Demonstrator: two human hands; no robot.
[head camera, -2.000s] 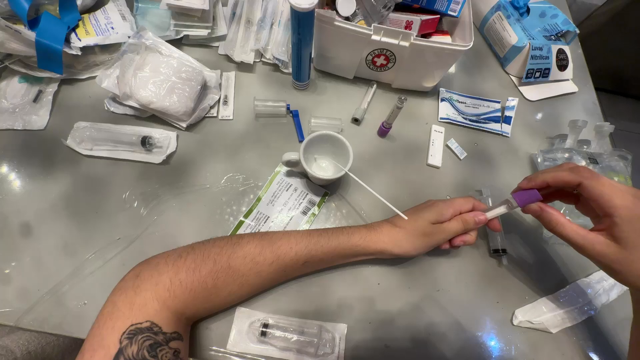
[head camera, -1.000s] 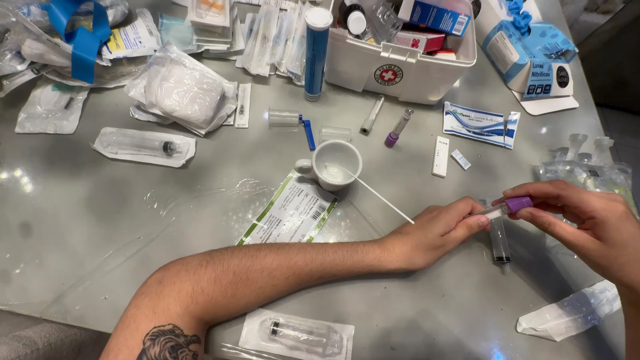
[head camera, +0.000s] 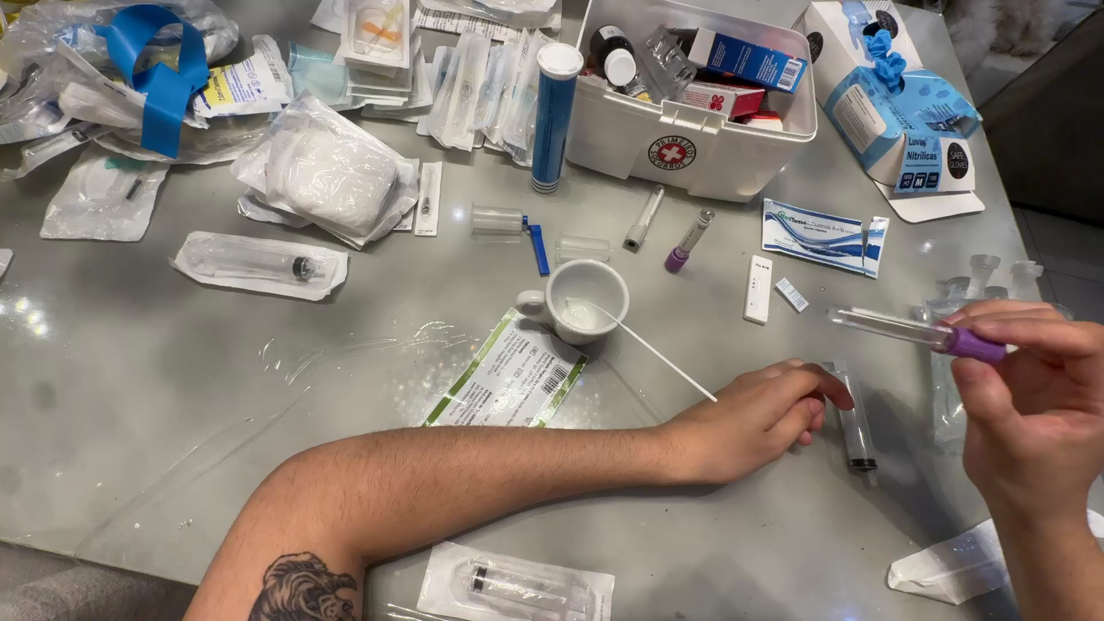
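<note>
My right hand (head camera: 1026, 405) holds a clear tube by its purple cap (head camera: 975, 343), raised above the table at the right. My left hand (head camera: 759, 414) rests on the table, fingers bent and holding nothing, its fingertips beside an unwrapped syringe (head camera: 856, 423). A white swab stick (head camera: 664, 358) leans out of a white cup (head camera: 588, 302) and ends by the left hand. Behind the cup lie a purple-capped tube (head camera: 690, 241), another small tube (head camera: 644, 218), a clear tube holder with a blue flap (head camera: 498, 220), a white test cassette (head camera: 758, 290) and a small packet (head camera: 791, 294).
A white first-aid box (head camera: 733, 147) stands at the back, beside a blue cylindrical container (head camera: 554, 116) and a glove box (head camera: 906, 129). Wrapped syringes (head camera: 259, 265), a wrapped white pad (head camera: 332, 181) and a blue strap (head camera: 164, 86) lie left. A green-edged packet (head camera: 509, 371) lies under the cup's edge.
The left hand has let go of the tube and now rests on the table. The right hand has moved the tube away to the right, by its purple cap.
</note>
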